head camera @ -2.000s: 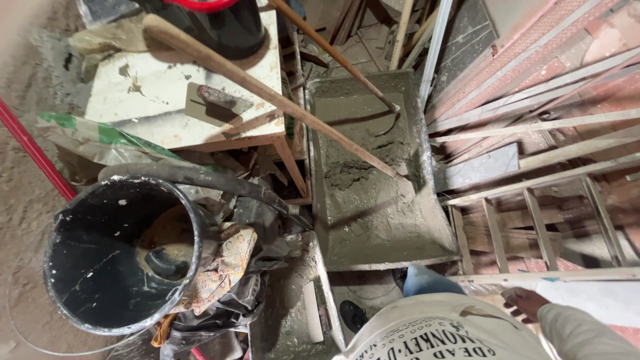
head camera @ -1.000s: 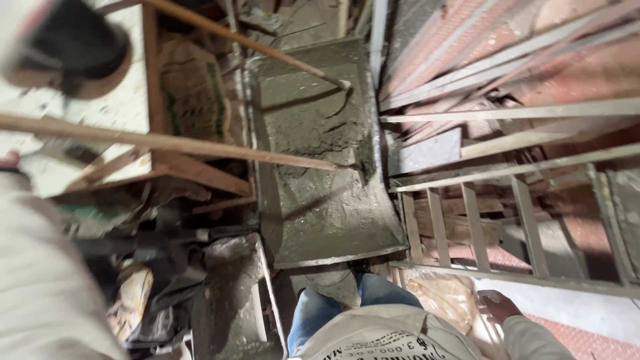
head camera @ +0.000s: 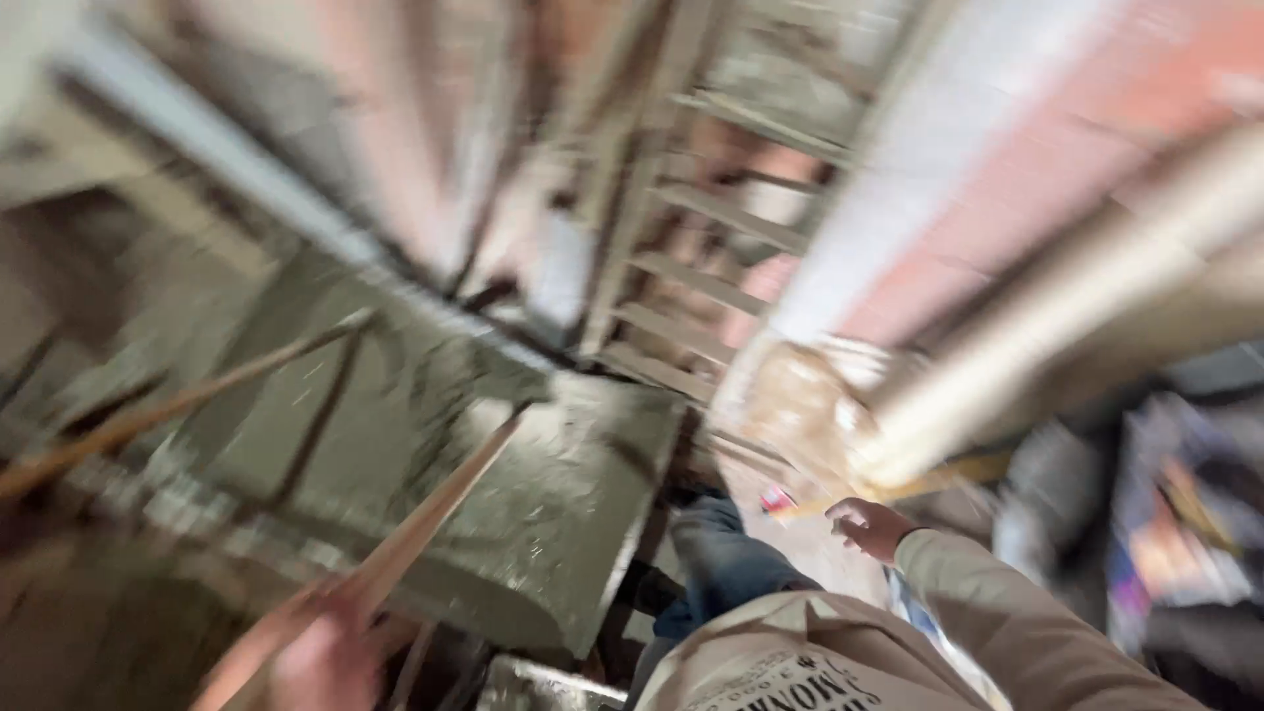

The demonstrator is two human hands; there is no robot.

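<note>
My left hand (head camera: pixel 331 647), blurred at the lower left, is closed around the long wooden handle (head camera: pixel 434 523) of a tool. That handle slants up to the right, and its far end rests in grey wet mortar (head camera: pixel 533 504) inside a large mixing trough (head camera: pixel 642 504). A second wooden-handled tool (head camera: pixel 207 395) lies across the left part of the trough, its head at the mortar and not clearly seen. My right hand (head camera: pixel 874 528) hangs to the right of my body with loosely curled fingers, holding nothing. Below it is a small red and white item (head camera: pixel 777 500) on a pale surface.
A wooden ladder (head camera: pixel 701 281) lies beyond the trough, beside long boards and strips. A crumpled brownish bag (head camera: pixel 805 405) sits near my right hand. A thick pale beam or pipe (head camera: pixel 1066 306) slants at the right, near blurred multicoloured material (head camera: pixel 1180 513). My legs stand against the trough's near end.
The view has swung strongly to the right. My left hand now shows on the wooden handle; one second ago it was mostly out of view at the left edge.
</note>
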